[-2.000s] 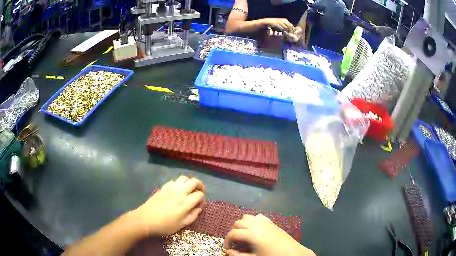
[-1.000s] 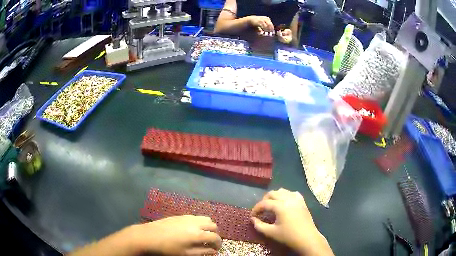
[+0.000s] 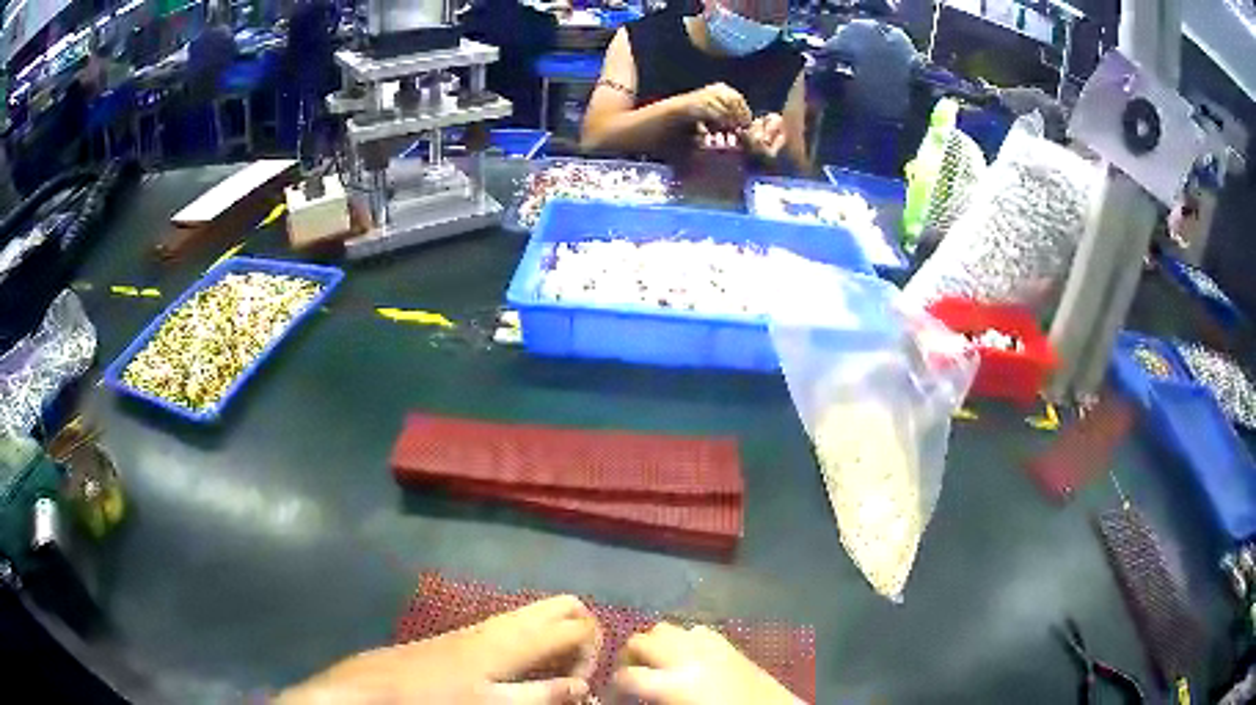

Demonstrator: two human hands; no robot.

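A red-brown perforated jig plate (image 3: 462,602) lies nearest me at the bottom of the head view, its lower part cut off and covered by my hands. My left hand (image 3: 530,653) is over the middle of the plate, fingers bent and fingertips together. My right hand (image 3: 696,667) is just right of it over the plate, fingers curled. Whether either holds a small part cannot be told. The heap of small metal parts is almost wholly out of view, with a few pale bits between the hands.
Stacked spare plates (image 3: 565,475) lie beyond. Behind them stand a deep blue bin (image 3: 647,338) of white parts, a clear bag (image 3: 875,503) and a red basket (image 3: 1006,369). A small blue tray (image 3: 227,338) and a press (image 3: 420,152) are left; pliers (image 3: 1088,668) right. A masked person sits opposite.
The view has tilted up, so the plate and hands sit lower and the parts heap has left the picture. My right hand has moved left along the plate, close to my left hand.
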